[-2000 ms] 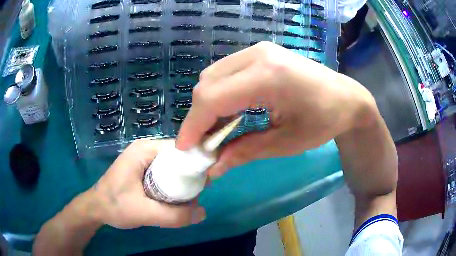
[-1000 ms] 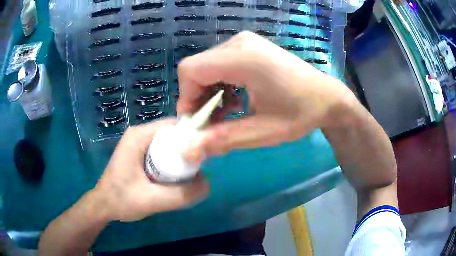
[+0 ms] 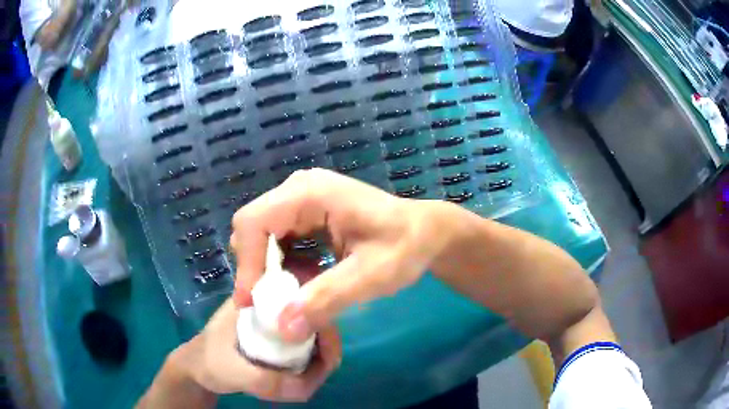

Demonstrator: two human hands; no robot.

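Note:
A white bottle [image 3: 276,342] with a pale pointed nozzle stands upright in my left hand [image 3: 228,363], whose fingers wrap its body. My right hand [image 3: 344,240] holds the bottle's white cap at the base of the nozzle with thumb and fingers. The nozzle tip points up. Behind my hands lies a clear plastic tray [image 3: 188,299] with columns of black oval parts [image 3: 281,101]. My right hand hides some of the tray's near pockets.
A squat whitish bottle [image 3: 104,257] with its lid open, a round black pad [image 3: 104,337], a small clear bag [image 3: 72,198] and a cream nozzle bottle [image 3: 64,142] are on the green mat at left. Other people's hands and white clothing show at the top left and top right.
The view has shifted, showing more of the tray and people beyond. Both hands and the bottle sit lower in view. The nozzle has gone from leaning right to nearly upright.

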